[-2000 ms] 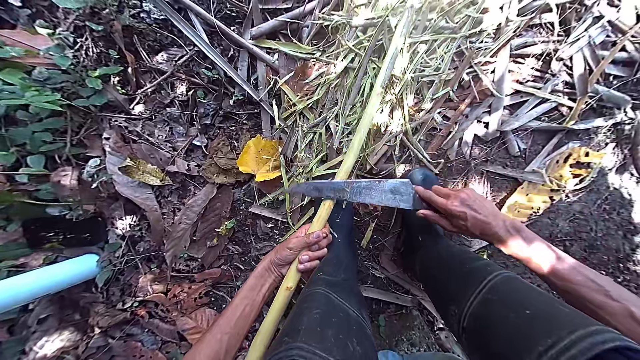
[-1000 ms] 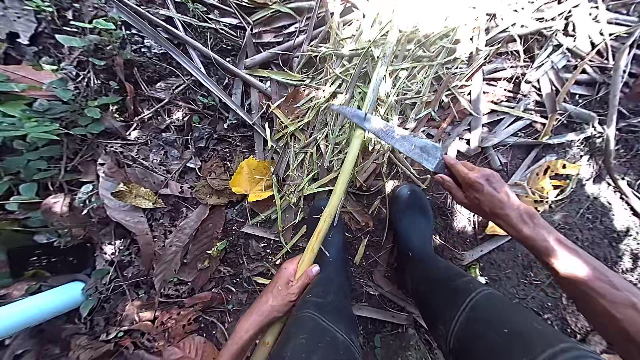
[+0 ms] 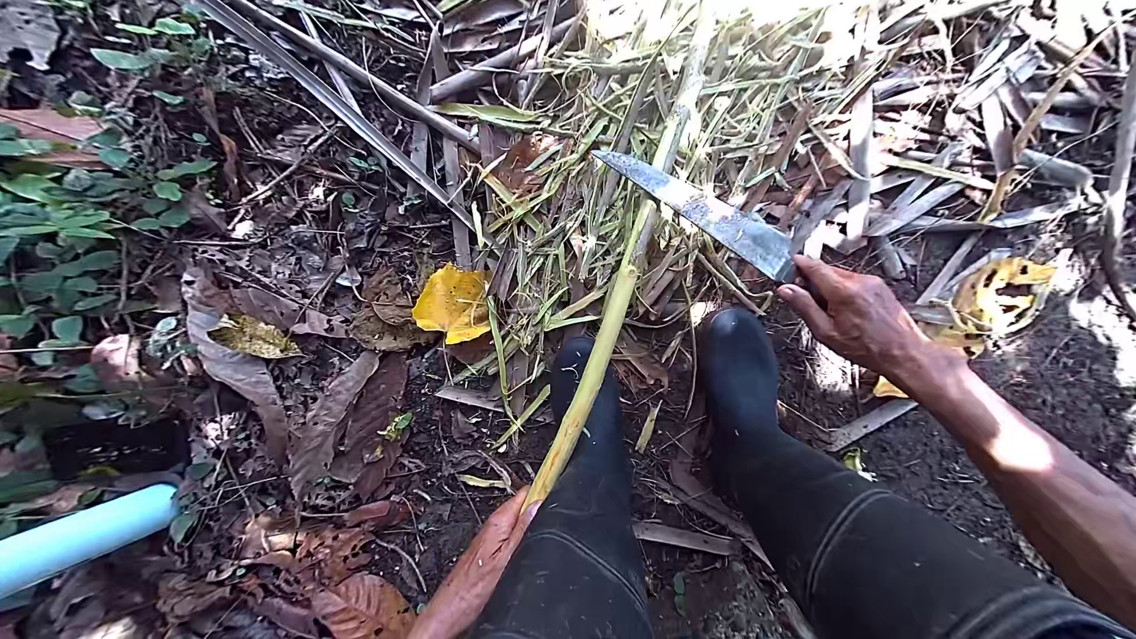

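A long pale yellow-green stalk [image 3: 590, 382] slants up from the lower middle, over one boot, into the bright litter at the top. My left hand [image 3: 493, 550] is closed around its lower part, partly hidden beside my leg. In my right hand [image 3: 848, 311] is the handle of a large knife [image 3: 710, 213] with a worn metal blade. The blade lies across the stalk's upper part, its tip pointing up and left; whether it touches the stalk I cannot tell. Thin green-yellow shavings [image 3: 568, 213] are strewn around and under the stalk.
Two dark rubber boots [image 3: 741, 373] stand on the soil below the shavings. A yellow leaf [image 3: 453, 303] lies left of the stalk, dry brown leaves [image 3: 342, 426] beyond it. A light blue pipe [image 3: 84, 537] enters at lower left, below green plants [image 3: 67, 231]. Dry strips and sticks [image 3: 932, 186] cover the upper right.
Two seconds ago the blade crossed the stalk near my left hand; it has since moved up along the stalk, away from me. My left hand now sits lower in view, still on the stalk.
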